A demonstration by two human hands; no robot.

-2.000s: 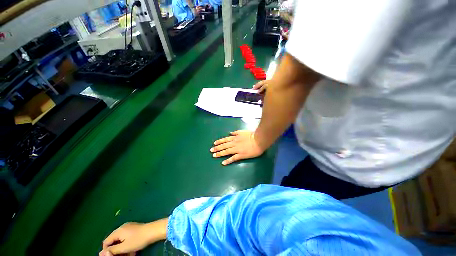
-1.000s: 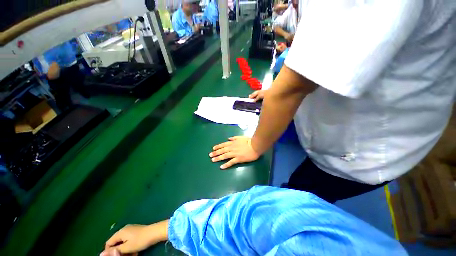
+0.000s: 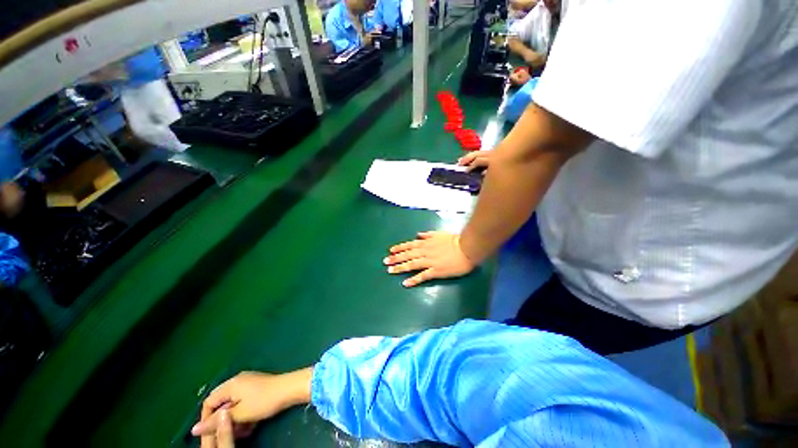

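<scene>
My right hand [image 3: 252,398] lies on the green bench [image 3: 293,297] at the lower left, in a light blue sleeve, with no object visible in it. Its fingers are partly bent and touch my left hand [image 3: 223,430], of which only a finger or so shows at the bottom edge. A white paper sheet [image 3: 398,184] lies farther up the bench. A black smartphone [image 3: 453,179] lies on its right part.
A person in a white short-sleeved shirt [image 3: 647,201] stands close at right, one hand flat on the bench, the other beside the phone. Red parts [image 3: 457,122] lie beyond, near a white post [image 3: 420,70]. Black trays [image 3: 245,118] line the far side. Cardboard boxes [image 3: 752,359] stand at lower right.
The view has shifted slightly, so bench items sit farther right. A blurred person at the far left has moved right, and a blue sleeve now shows at the left edge. My hands stay together.
</scene>
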